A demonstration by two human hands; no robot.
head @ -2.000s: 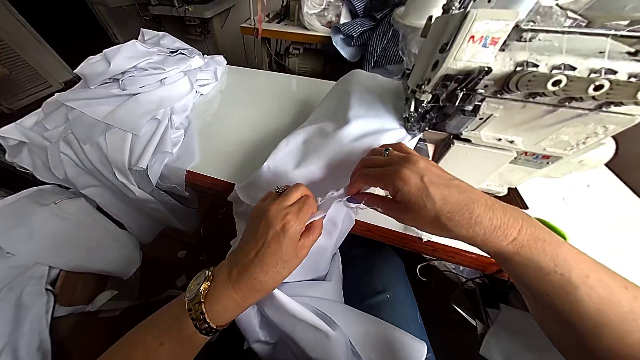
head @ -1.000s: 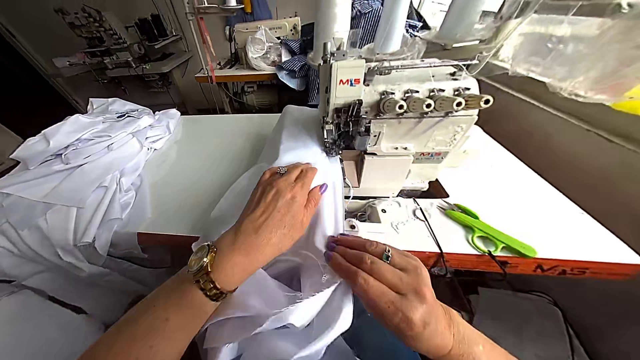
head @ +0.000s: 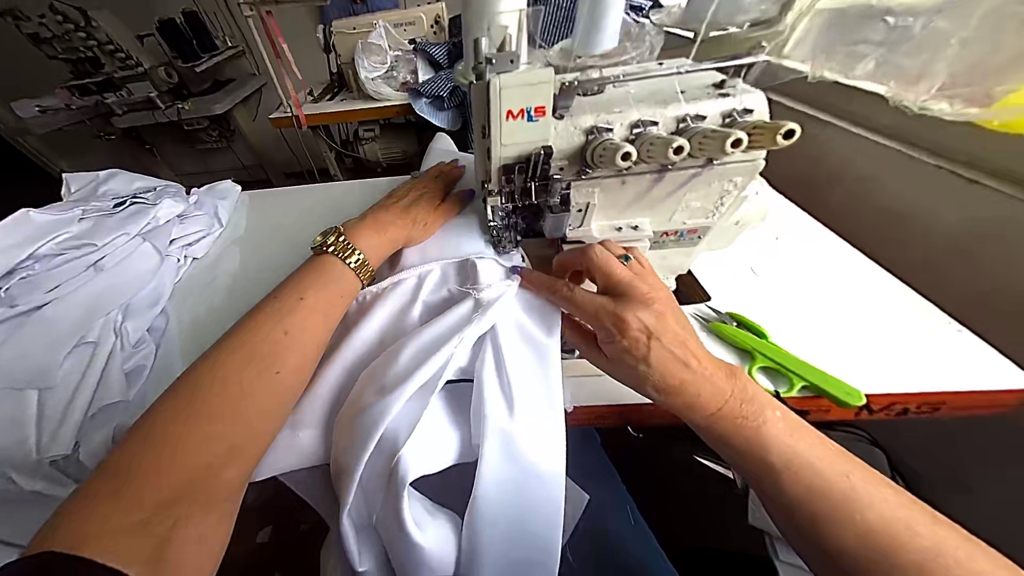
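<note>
White fabric (head: pixel 448 320) lies under and in front of the needle area of an overlock sewing machine (head: pixel 640 168), and hangs over the table's front edge. A stitched seam with loose threads crosses it. My left hand (head: pixel 420 200) rests flat on the fabric, left of and behind the presser foot, with a gold wristwatch (head: pixel 344 254) on that wrist. My right hand (head: pixel 616 312) is just in front of the machine, its thumb and index finger pinching the fabric edge near the foot; a ring shows on one finger.
Green thread snips (head: pixel 784 360) lie on the white table (head: pixel 864 320) at right, near its red-brown front edge. A heap of white fabric (head: pixel 96 320) covers the left side. Thread cones (head: pixel 598 28) stand behind the machine. Another sewing machine (head: pixel 392 28) stands on a table farther back.
My left hand has moved forward along the fabric to beside the machine head. My right hand has moved up to the fabric edge near the foot. The view has swung since the oldest frame.
</note>
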